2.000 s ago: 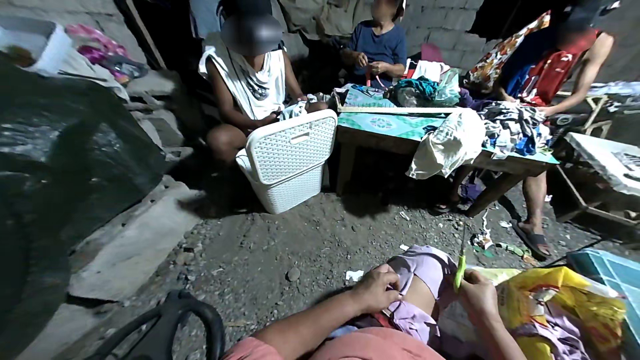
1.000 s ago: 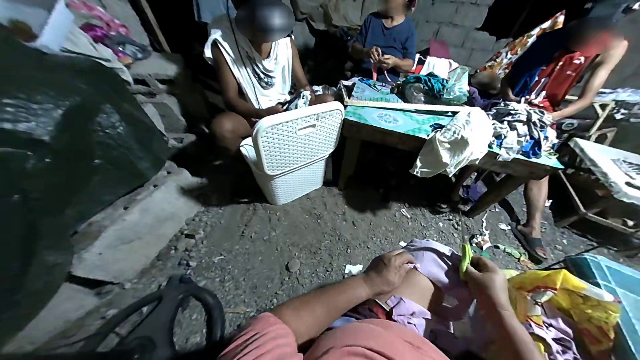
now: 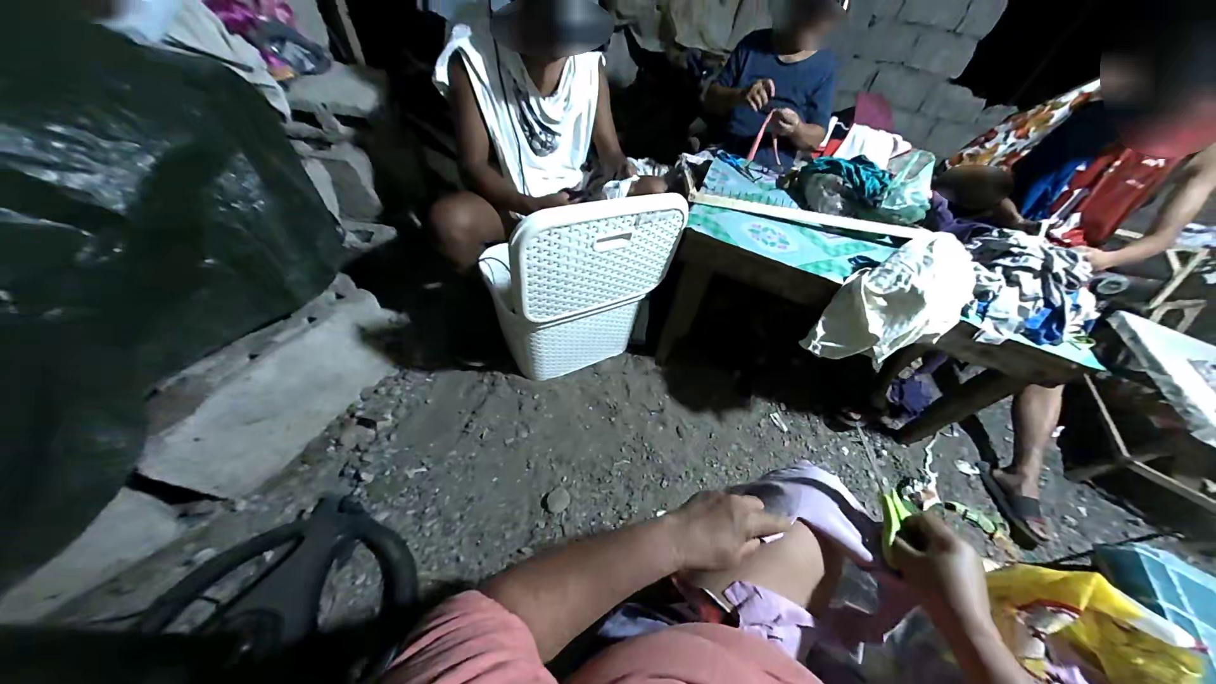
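My left hand (image 3: pixel 727 532) rests over my bare knee, its fingers pinching the edge of a light purple cloth (image 3: pixel 807 484) that lies across my lap. In my right hand (image 3: pixel 936 556), to the right of the knee, is a yellow-green handled tool (image 3: pixel 895 518), which looks like small scissors; its blades are hard to make out. More pieces of purple cloth (image 3: pixel 769 608) lie in my lap, below and between the hands.
A white woven-pattern plastic hamper (image 3: pixel 579 332) stands ahead. Behind it sits a person in white (image 3: pixel 532 123); two more people work at a wooden table (image 3: pixel 760 247) heaped with clothes. A yellow plastic bag (image 3: pixel 1092 617) is at right, concrete blocks (image 3: pixel 275 389) and a dark tarp (image 3: pixel 171 190) at left.
The green-handled tool in my right hand has changed its tilt. My left hand stays at the purple cloth. Across the table, the person in blue now holds a reddish strip stretched downward.
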